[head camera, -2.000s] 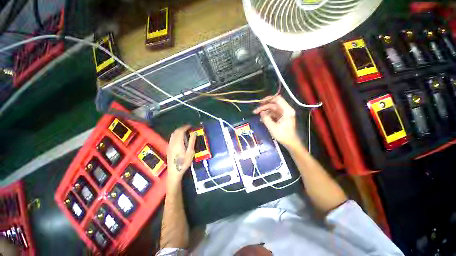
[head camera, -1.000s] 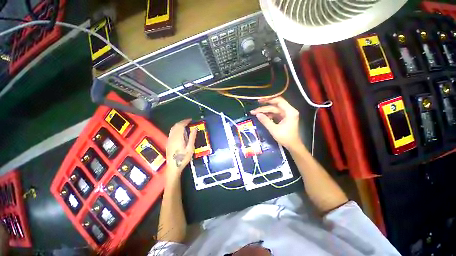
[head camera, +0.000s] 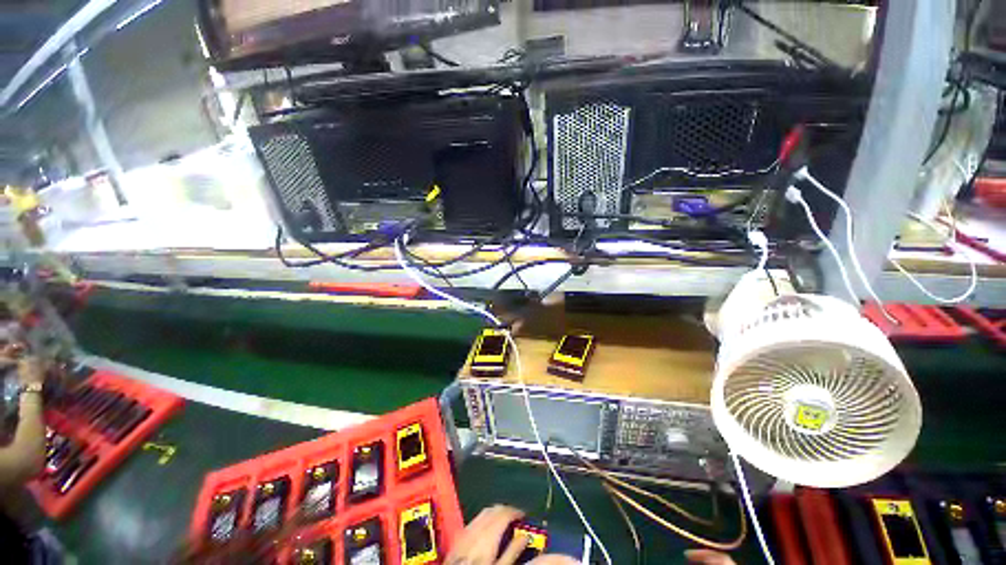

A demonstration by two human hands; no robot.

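My left hand is at the bottom edge, partly cut off. Its fingers are on a yellow-and-red handheld device, which is also cut off by the edge. Only the fingertips of my right hand show at the bottom edge, so what it does is hidden. A sliver of white plate edge shows between the hands. The red tray to the left of my left hand holds two rows of devices, two with yellow-framed fronts, the others with black backs.
The tester stands ahead, with two yellow-black devices on top. Copper-brown cables hang before it. A white fan stands right of it. Black computer cases sit on the shelf. A black tray is at lower right. Another person's arm is at far left.
The view has tilted up, so the shelf, computer cases and whole fan now show. My hands and the blue plates have moved to the bottom edge, mostly out of the picture.
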